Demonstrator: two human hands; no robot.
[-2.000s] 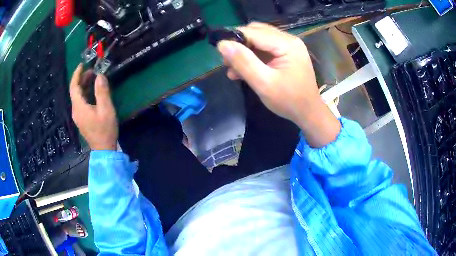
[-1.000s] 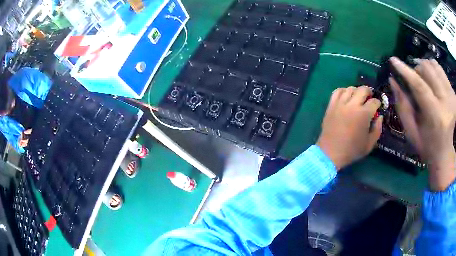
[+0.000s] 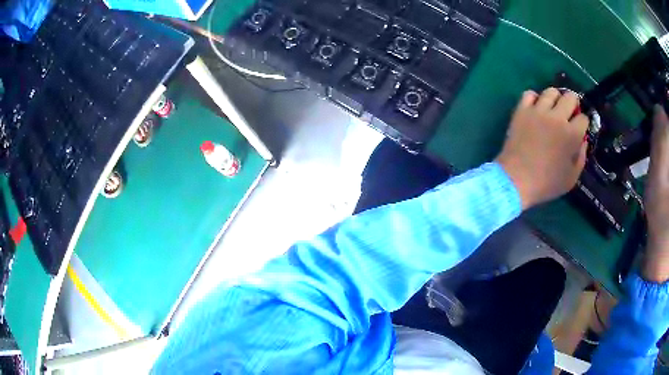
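The black clamping fixture (image 3: 598, 201) stands on the green bench at the right of the view. My left hand (image 3: 546, 143) is at its near left side, fingers curled over a toggle clamp; a bit of red shows beside the fingers. My right hand (image 3: 657, 183) is at the right rim, partly cut off, upright beside the fixture; its fingertips are not clear. A black blister tray (image 3: 440, 66) lies left of the fixture, with several square modules (image 3: 369, 72) with round centres in its near pockets.
Another large black tray (image 3: 88, 95) lies at the far left. A red-and-white bottle (image 3: 220, 159) and more small bottles lie on a green surface below it. A blue box edge (image 3: 165, 6) is at the top. A white cable runs behind the fixture. My legs are under the bench.
The view has shifted, so tray and bottles sit higher and further left. My right hand has moved from over the fixture to its right side. My left hand stays at the clamp side.
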